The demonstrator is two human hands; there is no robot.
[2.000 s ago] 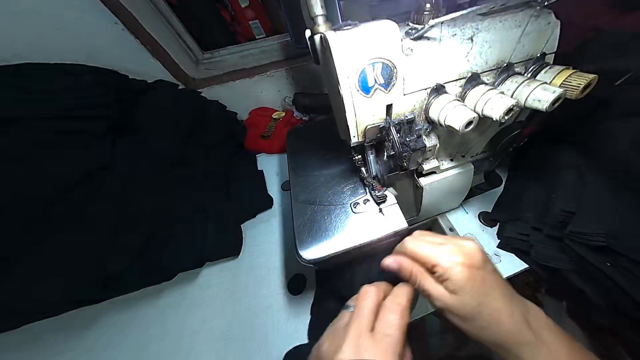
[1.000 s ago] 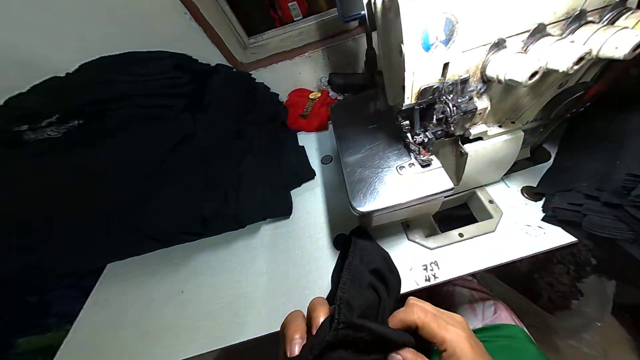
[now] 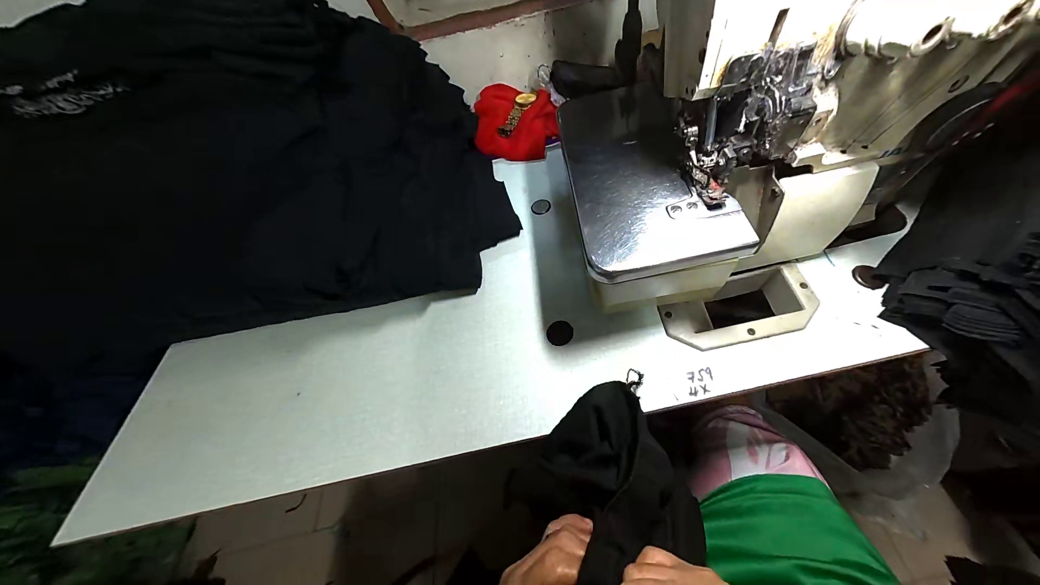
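A piece of black fabric (image 3: pixel 626 479) hangs over the front edge of the table, with a seam running down it and loose thread at its top corner. My left hand (image 3: pixel 554 552) grips it low at the bottom of the view. Close by on the right, my right hand (image 3: pixel 668 569) holds the same fabric; its lower part is cut off by the frame. Beyond the fabric stands an overlock sewing machine (image 3: pixel 796 114), its presser foot (image 3: pixel 712 195) over the metal plate (image 3: pixel 642 195) with no fabric under it.
Stacked black garments (image 3: pixel 244 179) cover the table's left side. More dark fabric pieces (image 3: pixel 983 284) lie at the right. A red cloth (image 3: pixel 512 122) with a gold watch (image 3: pixel 518 112) sits behind the plate. The white tabletop (image 3: pixel 366 390) has a framed opening (image 3: pixel 739 309) below the machine.
Both hands have moved from before the machine down past the table's front edge, drawing the black fabric toward me. The view has shifted strongly, the machine now at the upper right.
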